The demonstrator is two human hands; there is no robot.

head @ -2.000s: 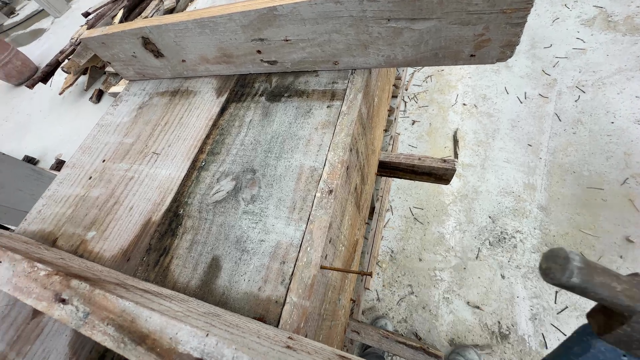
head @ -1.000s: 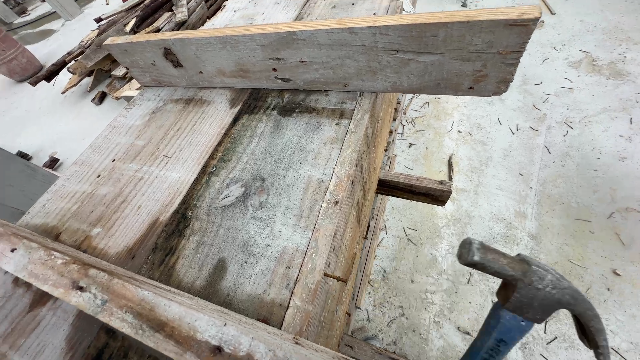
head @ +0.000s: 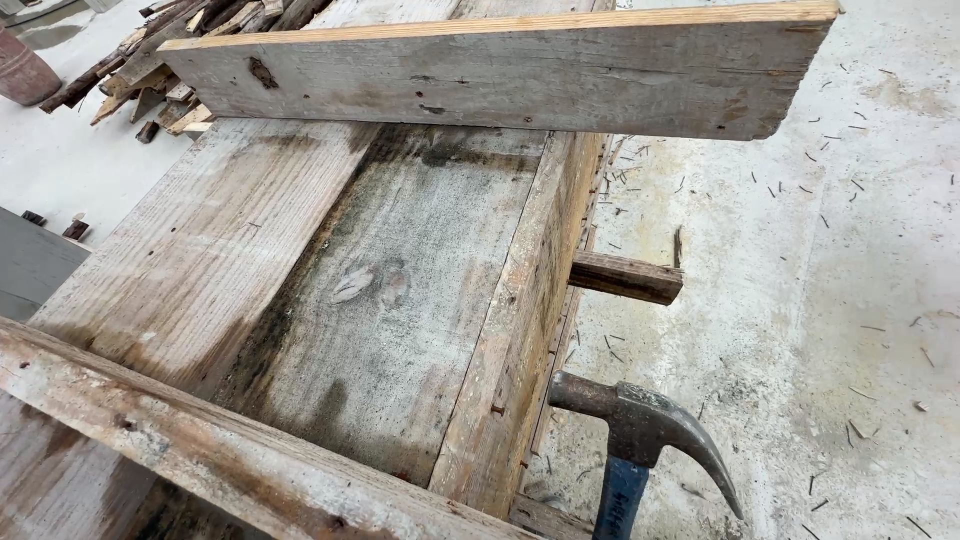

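Observation:
A claw hammer [head: 637,427] with a blue handle rises from the bottom edge, right of a weathered plank panel [head: 405,277]; the hand on it is out of the picture. Its striking face is close to the panel's side batten [head: 517,322]. A rusty nail [head: 497,409] sits in that batten with only its head and a short length standing out. Neither my left hand nor my right hand shows.
A grey board [head: 480,79] stands on edge across the panel's far part, and a thick timber [head: 150,435] crosses the near left. A short wood stub [head: 626,276] juts out at the right. Nails litter the concrete floor [head: 862,300]. Scrap wood [head: 172,75] lies far left.
The nail, long and sticking out of the batten two seconds ago, now stands only slightly proud. The hammer has come further into view and is nearer the batten.

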